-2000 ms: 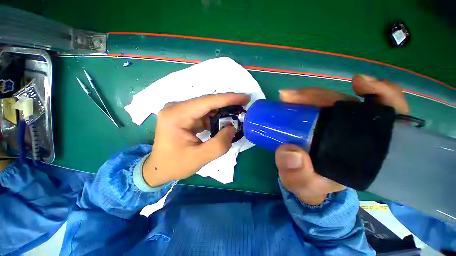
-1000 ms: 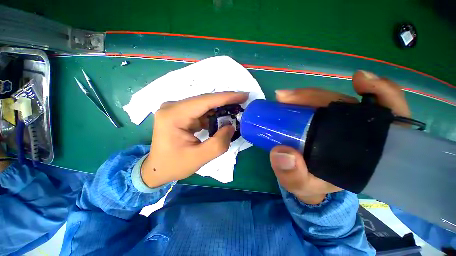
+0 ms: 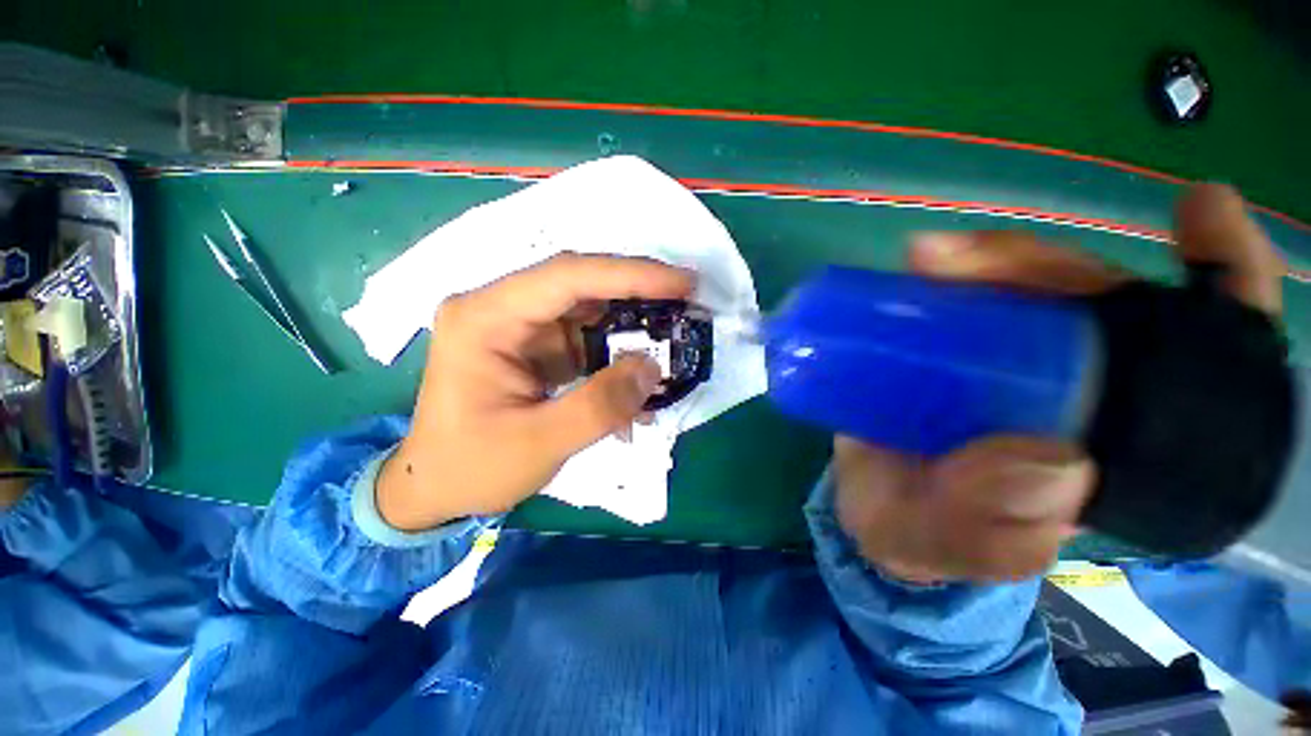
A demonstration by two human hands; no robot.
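Observation:
My left hand (image 3: 496,381) holds a round black electronic module (image 3: 687,352) with a white label, thumb on its face, above the white wiping cloth (image 3: 575,216). My right hand (image 3: 963,503), blurred, is wrapped around the dispensing cartridge (image 3: 927,360) with its blue front and black grip sleeve (image 3: 1193,417). The cartridge's pale tip (image 3: 751,331) points left at the module, with a small gap between them. The clear rear body is cut off by the right edge.
Tweezers (image 3: 270,295) lie left of the cloth. A metal parts tray (image 3: 132,316) with mixed items is at far left. Another round black module (image 3: 1182,89) lies on the green conveyor belt (image 3: 805,65) at upper right. Another person's blue sleeve (image 3: 86,590) is at lower left.
The cartridge and my right hand have moved right, away from the module. More of the module shows. The module on the belt has shifted slightly right.

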